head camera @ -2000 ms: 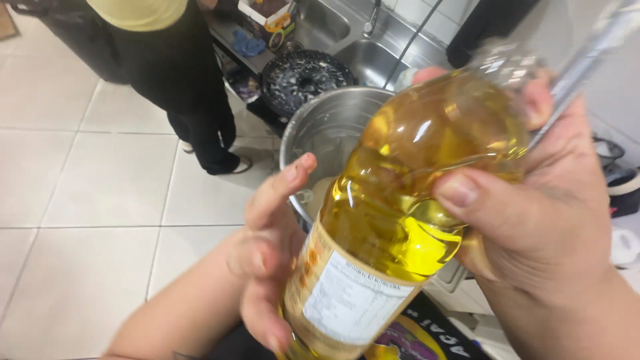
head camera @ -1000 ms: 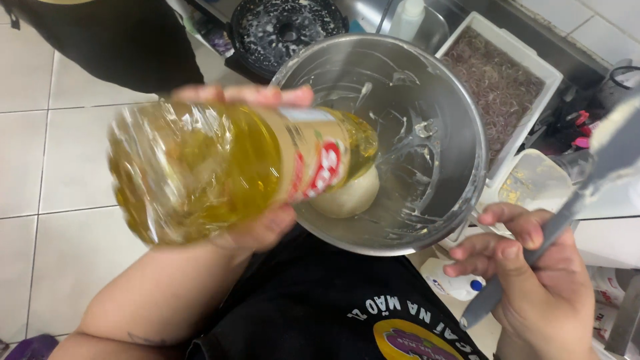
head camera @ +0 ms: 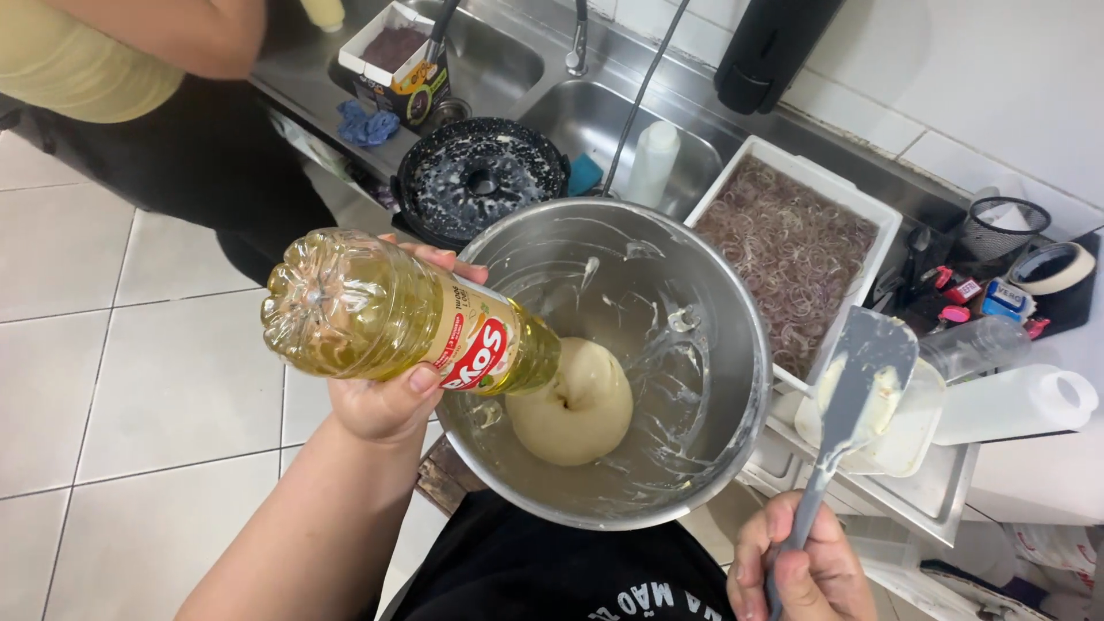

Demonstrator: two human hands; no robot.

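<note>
My left hand [head camera: 397,379] grips a clear plastic bottle of yellow Soya oil [head camera: 354,306], tilted with its neck end over a large steel bowl [head camera: 690,405]. In the bowl lies a smooth, rounded pale dough mass [head camera: 573,414] with a small dimple; white smears coat the inner wall. Whether oil is flowing out cannot be told. At the lower right my right hand [head camera: 798,561] holds a grey spatula [head camera: 841,423] by its handle, blade up and smeared with pale batter, to the right of the bowl.
Behind the bowl are a smeared black ring pan [head camera: 483,177], a steel sink [head camera: 681,147] with a white bottle [head camera: 653,164], and a white tray of sliced onions [head camera: 785,250]. A plastic container [head camera: 906,431] stands right. A person [head camera: 198,147] stands at the upper left beside the counter.
Two seconds ago the bottle was close to the camera between both hands; now only my left hand holds it, tilted at the bowl. My right hand and the spatula are lower right.
</note>
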